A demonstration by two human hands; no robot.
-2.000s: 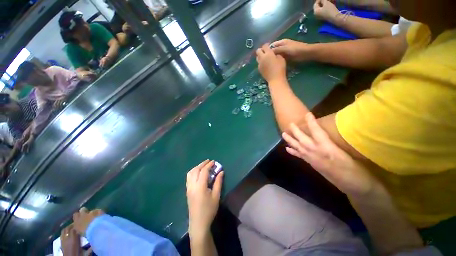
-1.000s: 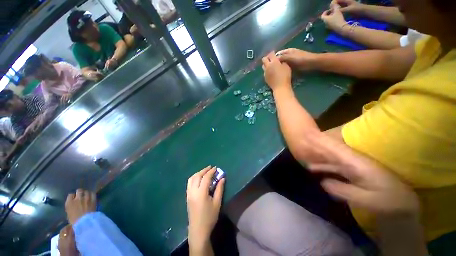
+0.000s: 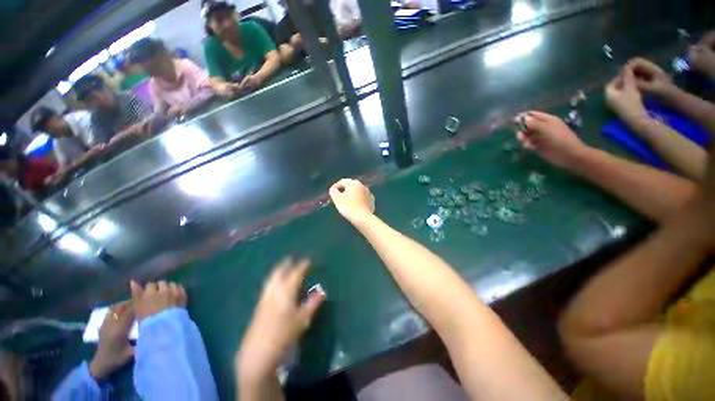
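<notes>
My left hand (image 3: 278,313) is blurred over the green bench at lower centre, its fingers and thumb apart. A small square unit (image 3: 315,290) with a pale rim shows beside its thumb tip; whether the hand grips it cannot be told. My right hand (image 3: 353,200) reaches forward to the bench's far edge beside the conveyor. Its fingers are curled, and anything inside them is hidden. A loose heap of clear square pieces (image 3: 478,205) lies on the bench right of my right forearm, with a white-faced piece (image 3: 434,222) at its near left side.
The dark conveyor (image 3: 259,184) runs beyond the bench, carrying an open square frame (image 3: 451,124). A green post (image 3: 388,86) rises ahead. A blue-sleeved neighbour (image 3: 172,352) holds a white block at left. A yellow-sleeved neighbour's arm (image 3: 619,180) reaches in at right, near a blue sheet (image 3: 627,141).
The view has swung right to left across the scene. My right hand has moved from beside the yellow sleeve to the conveyor edge. My left hand has lifted and spread from around the unit.
</notes>
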